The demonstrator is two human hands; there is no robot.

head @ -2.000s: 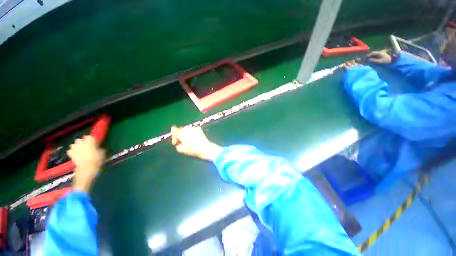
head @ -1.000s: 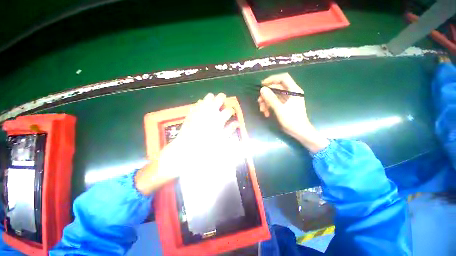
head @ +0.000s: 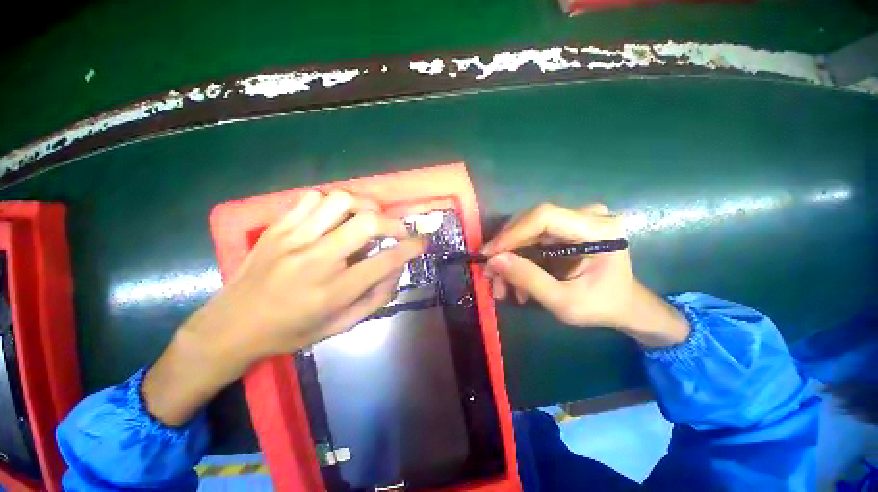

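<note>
The open tablet (head: pixel 472 384) lies in a red-orange foam tray (head: pixel 272 408) on the bench in front of me. Its silver battery (head: pixel 395 384) shows glare. My left hand (head: pixel 308 269) lies over the upper left of the tablet, fingertips at the main board (head: pixel 419 274), covering part of it. My right hand (head: pixel 568 264) holds black tweezers (head: pixel 587 248) with pale lettering. Their tip points left onto the board near the tablet's upper right edge, close to my left fingertips. Whether the tip grips anything cannot be told.
Another foam tray (head: pixel 48 336) with a dark tablet is cut off at the left edge. A paint-chipped rail (head: pixel 501 65) runs behind the bench, with the green conveyor (head: pixel 241 38) beyond it. Part of a red tray (head: pixel 616 4) shows at the top edge.
The tweezers in my right hand have moved left and down onto the board. My left hand has shifted left and down. The view has shifted, and the tray sits slightly further left.
</note>
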